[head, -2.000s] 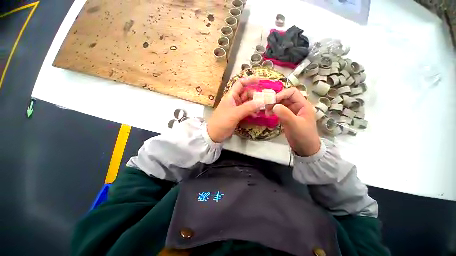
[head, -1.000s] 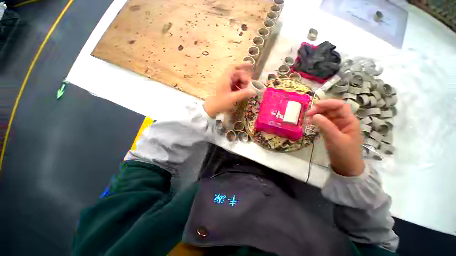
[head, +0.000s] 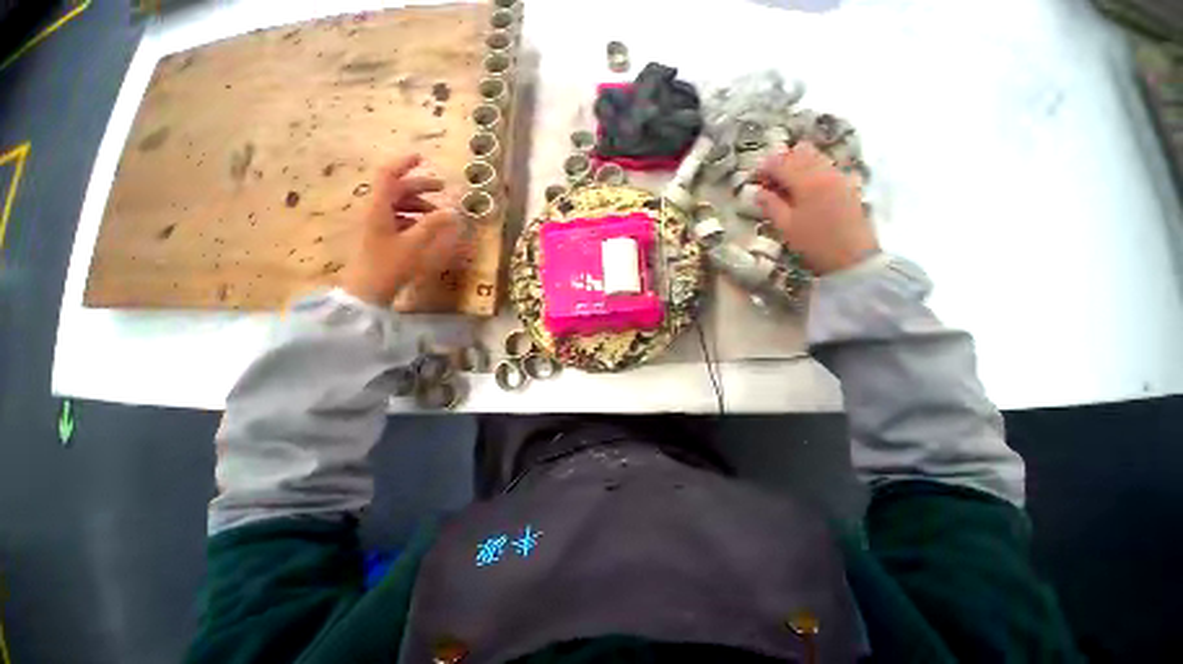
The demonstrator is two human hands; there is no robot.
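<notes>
My left hand [head: 409, 240] is over the brown wooden board [head: 286, 169], fingers apart, just left of the nearest ring [head: 477, 204] in the row along the board's right edge. No ring shows in that hand. My right hand [head: 817, 208] reaches into the loose ring pile [head: 837, 134]. Its fingertips are among the rings; whether they grip one is unclear. Between the hands, a pale piece [head: 621, 266] lies on the pink block [head: 567, 275], which rests on a round mottled yellow-black cushion [head: 610, 353].
A dark crumpled cloth [head: 649, 114] lies on a second pink item beyond the cushion. Small groups of rings stand left of the cushion [head: 510, 375], behind it [head: 579, 166] and at the table's front edge [head: 439, 392]. One ring [head: 618, 56] stands farther back. A thin dark cord [head: 710, 363] runs beside the cushion.
My left hand has gone from holding a ring above the cushion's edge to the board's ring row, without that ring. My right hand has moved from beside the pink block to the pile. The view has shifted.
</notes>
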